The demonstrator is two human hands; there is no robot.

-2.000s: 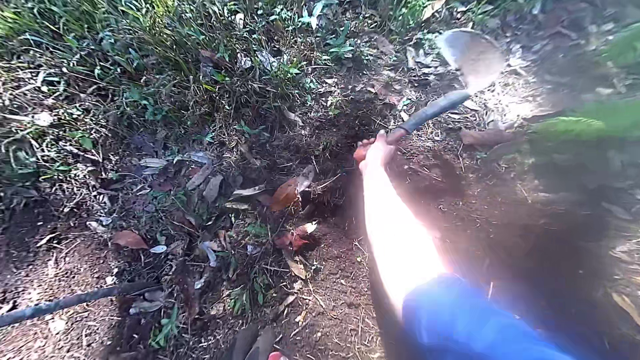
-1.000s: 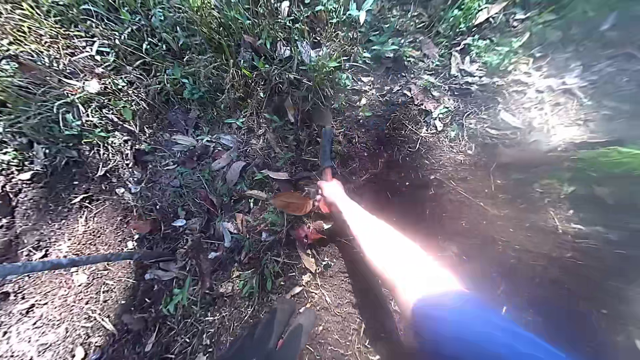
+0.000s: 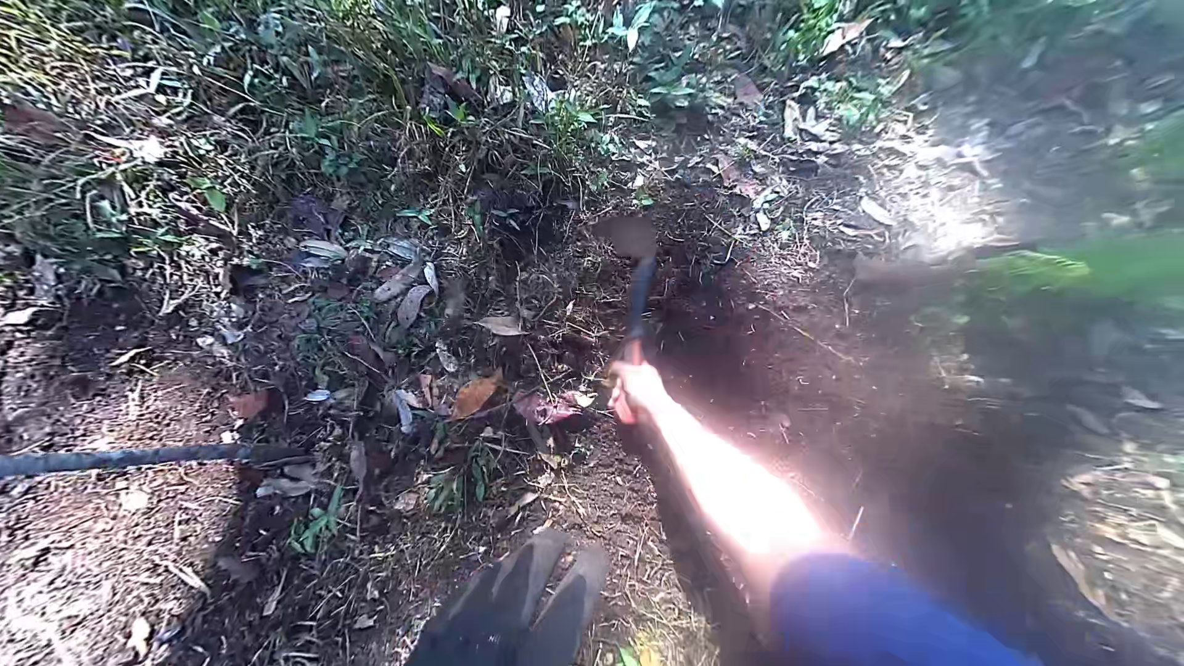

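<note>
My right hand [image 3: 636, 387] is bare and closed around the reddish-orange grip of a short hand tool with a dark shaft [image 3: 640, 291]. The tool's broad metal blade [image 3: 626, 237] is blurred and lies at the soil by the edge of the weeds. A blue sleeve covers my upper arm, and the forearm is overexposed by sunlight. My left hand [image 3: 518, 601], in a dark grey glove, shows at the bottom centre with its fingers extended and nothing seen in them; its palm is out of view.
Grass and low weeds [image 3: 388, 102] cross the top. Dry leaves, one of them orange-brown [image 3: 476, 395], litter the ground left of my right hand. A grey pole or pipe [image 3: 120, 458] lies at the left. Bare dark soil [image 3: 832, 388] and blurred green leaves [image 3: 1101, 268] are on the right.
Two seconds ago the tool was raised toward the upper right; it has come down and left to the ground. The gloved left hand has come further into view at the bottom.
</note>
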